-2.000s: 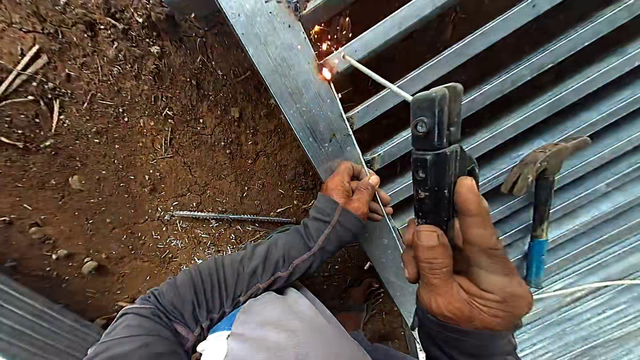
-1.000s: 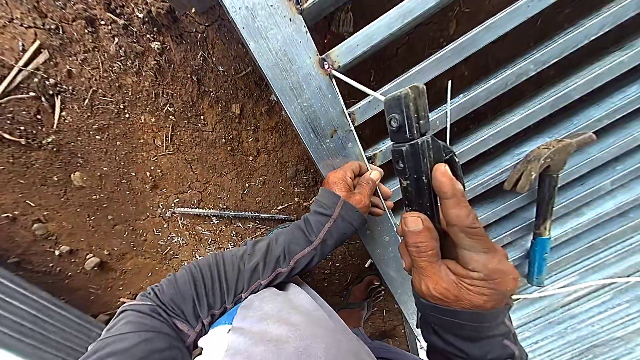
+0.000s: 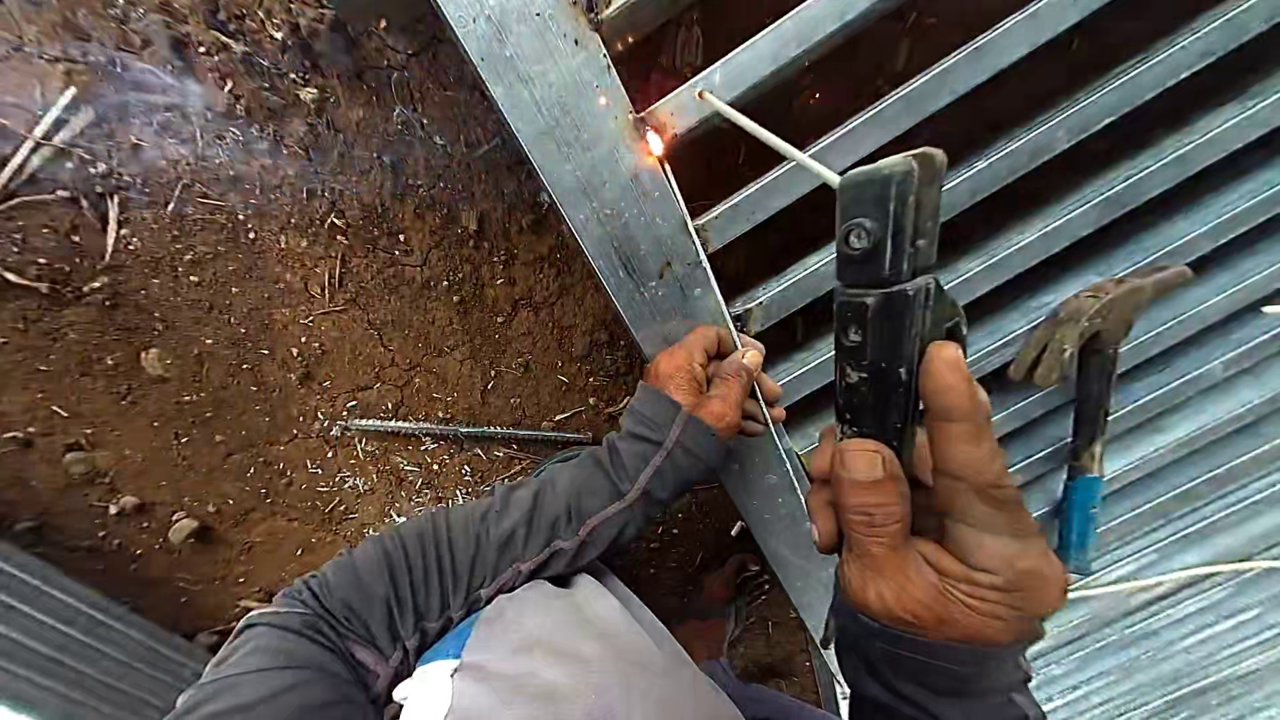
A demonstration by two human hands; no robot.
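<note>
My right hand [image 3: 930,510] grips a black welding electrode holder [image 3: 880,300]. A pale welding electrode [image 3: 770,138] juts from its jaws up and left, its tip over a metal slat. Beside that tip, a spot glows orange where the slat meets the wide metal beam [image 3: 610,190]. Between the fingers of my left hand [image 3: 715,380] is a thin metal rod [image 3: 700,240], which runs along the beam's edge up to the glowing spot.
Right of the holder, a claw hammer [image 3: 1090,370] with a blue grip lies on the ribbed metal sheets [image 3: 1180,480]. A pale cable [image 3: 1170,575] crosses them. On the brown soil at left lies a metal bar [image 3: 465,432]. Corrugated metal [image 3: 80,640] fills the lower left corner.
The electrode's tip was at the joint one second ago and is now apart from the glowing spot. Sparks flew there two seconds ago. Smoke now drifts at the upper left.
</note>
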